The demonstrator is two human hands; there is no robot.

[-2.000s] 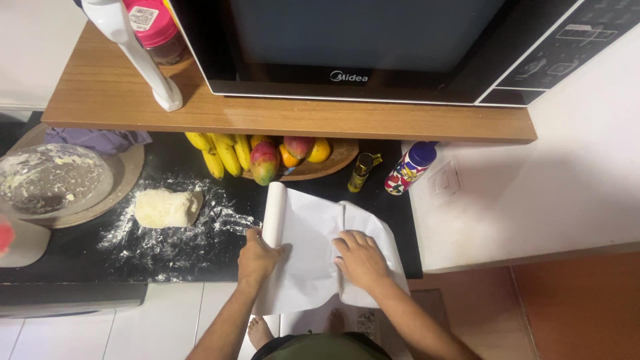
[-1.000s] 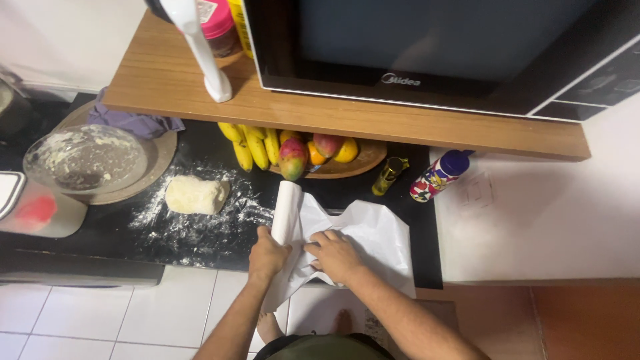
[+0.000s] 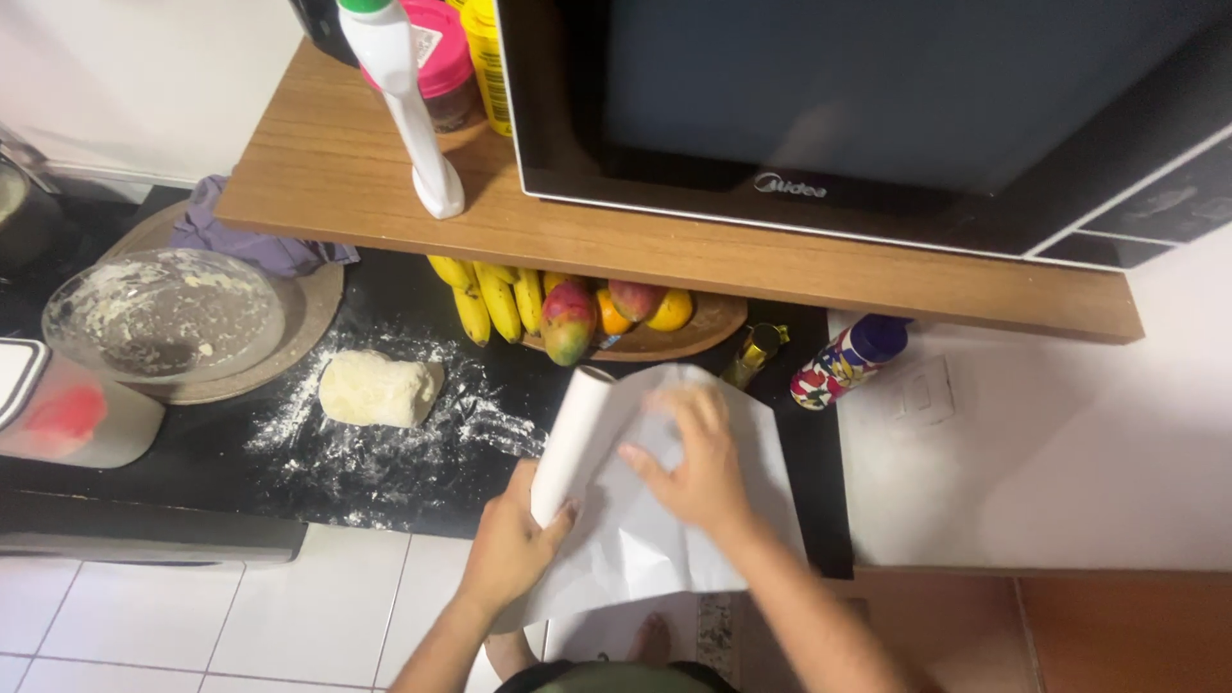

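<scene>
A roll of white parchment-like paper lies tilted at the counter's front edge, and my left hand grips its lower end. The unrolled white sheet spreads to the right of the roll and hangs past the edge. Over the sheet is my right hand, fingers apart and slightly blurred; whether its fingertips touch the paper I cannot tell. To the left, a pale dough block rests on the black countertop amid scattered flour.
A dough-smeared glass bowl sits on a round board beside a purple cloth. Bananas and a mango lie by a wooden platter. A patterned bottle stands right. The wooden shelf with a microwave overhangs the back.
My right hand has moved up the sheet, away from my body, and its fingers have spread. The sheet, bunched a second ago, lies flatter. My left hand remains on the roll.
</scene>
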